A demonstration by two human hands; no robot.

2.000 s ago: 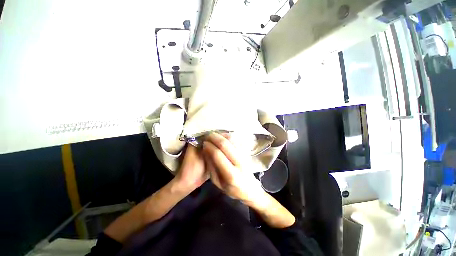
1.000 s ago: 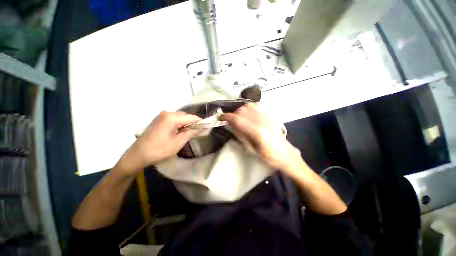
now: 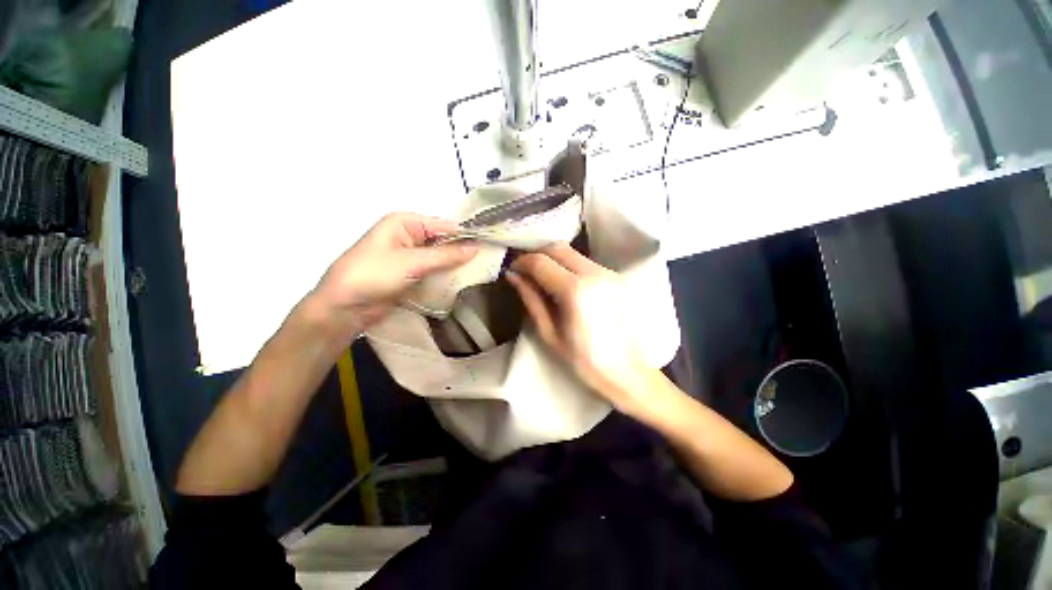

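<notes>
The beige bag body [image 3: 531, 398] lies at the table's front edge and over my lap, its opening facing up. My left hand [image 3: 387, 271] pinches the bag's edge on the left between thumb and fingers. My right hand [image 3: 577, 305] has its fingertips bent into the opening, at the edge of a beige panel; its grip is partly hidden. Darker brown-grey lining [image 3: 503, 309] shows inside the opening. A brown-grey tab [image 3: 569, 166] stands up at the bag's far side.
The shiny metal post [image 3: 518, 69] rises from the white table [image 3: 288, 173] behind the bag. The off-white machine column [image 3: 767, 52] is at upper right. A round clear-rimmed container [image 3: 801, 407] is at lower right. Shelves of stacked dark pieces [image 3: 46, 357] are at far left.
The bag was first near-closed under both hands, then opened wide. Since then both hands have shifted at the opening and a beige panel is raised between them. The view has swung left.
</notes>
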